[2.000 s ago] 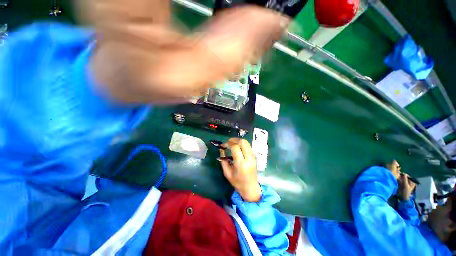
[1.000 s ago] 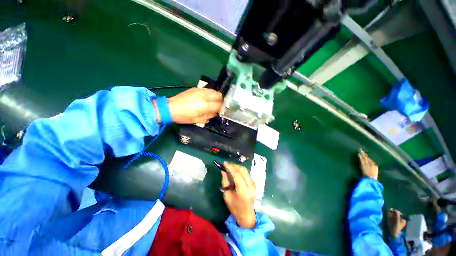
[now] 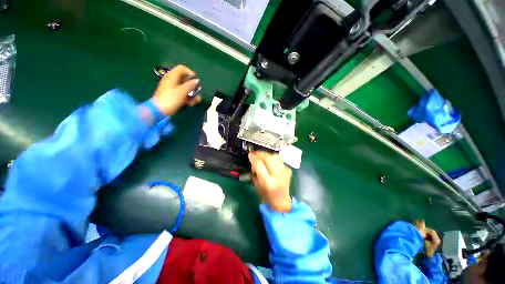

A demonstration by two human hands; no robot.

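Note:
The black test fixture (image 3: 217, 161), with a small red light, stands in front of me. Its pale green pressure plate (image 3: 260, 91) and clear block (image 3: 267, 130) are raised on the toggle clamp. My left hand (image 3: 177, 91), slightly blurred, is over the mat left of the fixture. A small dark, shiny part (image 3: 194, 87) shows between its fingers, too blurred to name. A round circuit module (image 3: 161, 71) lies beside its fingertips. My right hand (image 3: 271, 176) has its fingertips at the fixture's front, just below the clear block. What it holds is hidden.
A white pad (image 3: 204, 192) lies in front of the fixture, a white card (image 3: 291, 156) at its right. Cream tape (image 3: 212, 125) is on its left side. Another round module (image 3: 312, 137) lies to the right. The black clamp arm (image 3: 310, 44) rises above. A coworker's hands (image 3: 428, 237) are at far right.
My left hand has left the fixture and moved up and left to the module on the mat. My right hand has moved up to the fixture's front. The tweezers no longer show.

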